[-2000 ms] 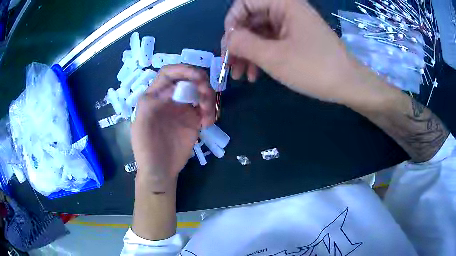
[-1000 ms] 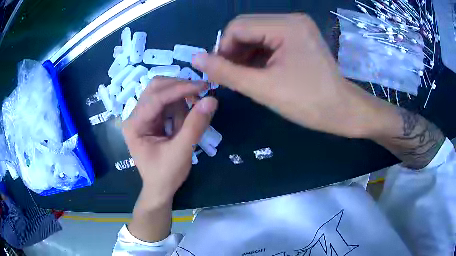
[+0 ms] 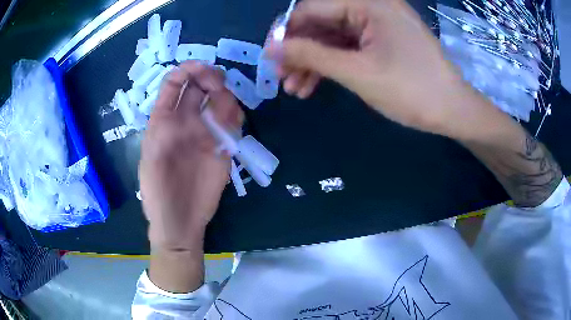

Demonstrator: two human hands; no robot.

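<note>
My left hand (image 3: 185, 150), slightly blurred, is curled around a slim white part (image 3: 219, 130) with thin wire-like ends near its fingertips; how the part sits in the palm is partly hidden. My right hand (image 3: 375, 69) pinches a thin white wire lead (image 3: 287, 17) with a small bright connector at the fingertips, its top cut off by the frame edge. Milky oblong housings (image 3: 241, 50) with small centre holes lie in a loose pile behind and beside my left hand. More white pieces (image 3: 258, 155) lie just right of my left wrist.
A blue tray (image 3: 78, 150) with a crinkled clear bag (image 3: 41, 156) of white parts is at the left. Small silver parts (image 3: 332, 184) lie near the table edge, others (image 3: 118, 134) at left. A fanned heap of leads (image 3: 510, 40) lies on a clear bag (image 3: 485, 72) at right.
My left hand has turned, and a slim white part with thin ends now shows in it. My right hand has moved slightly up, apart from the left, with a lead in its fingers.
</note>
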